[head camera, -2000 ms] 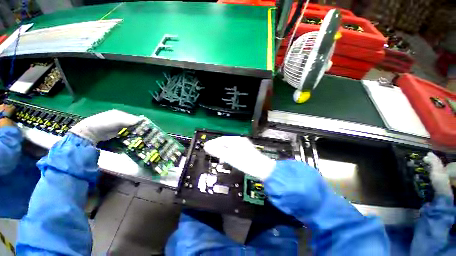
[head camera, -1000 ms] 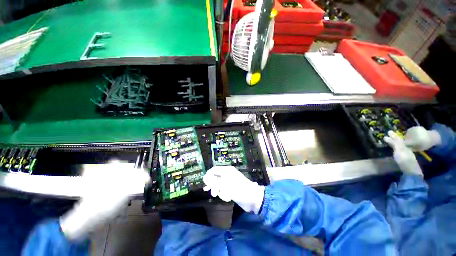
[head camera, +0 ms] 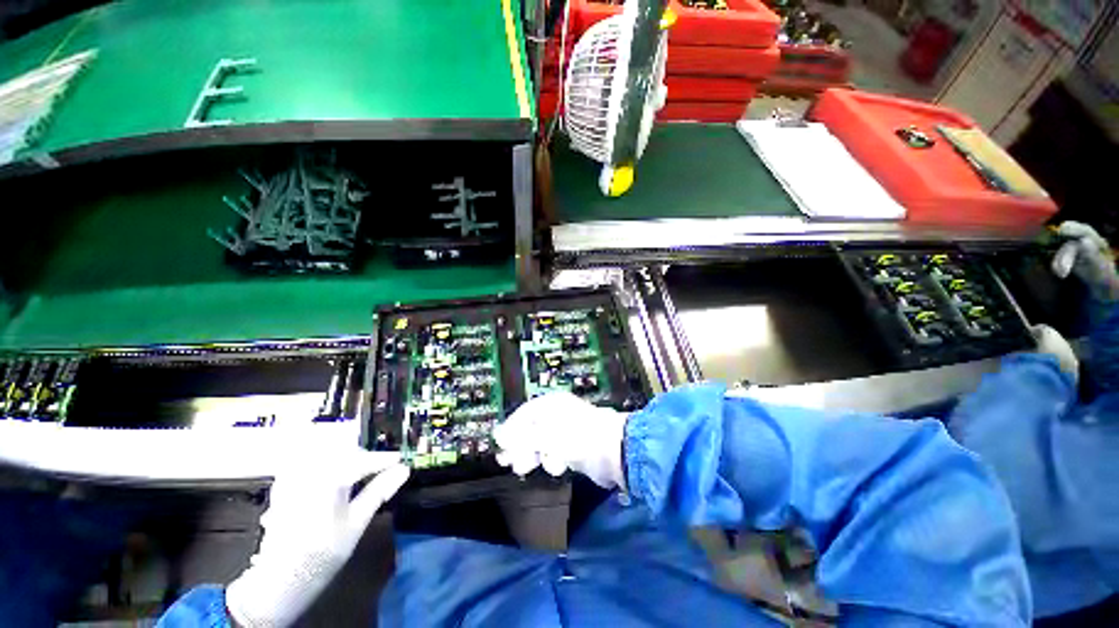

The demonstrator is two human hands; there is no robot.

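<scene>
A black solder pallet (head camera: 390, 356) lies across the conveyor rails in front of me, its near edge over my lap. Two green PCB panels sit in it side by side, the left one (head camera: 452, 383) and the right one (head camera: 562, 353). My gloved left hand (head camera: 322, 521) is at the pallet's near left corner, thumb and fingertips by the left panel's lower edge. My gloved right hand (head camera: 565, 439) lies over the near middle, fingers bent down at the gap between the panels and hiding the right panel's lower part. Whether either hand grips anything is hard to tell.
Bracket bins hold a tangled heap (head camera: 301, 215) and a few brackets (head camera: 464, 209); one bracket (head camera: 223, 92) lies on the green bench top. A fan (head camera: 614, 92), white paper (head camera: 825, 169) and red tray (head camera: 939, 172) stand behind. At right, a neighbouring worker's gloved hands are near another pallet (head camera: 939, 301).
The held left panel went into the pallet beside the right one. My left hand came in from the left to the pallet's corner. The neighbouring worker's hands moved off the right pallet's boards.
</scene>
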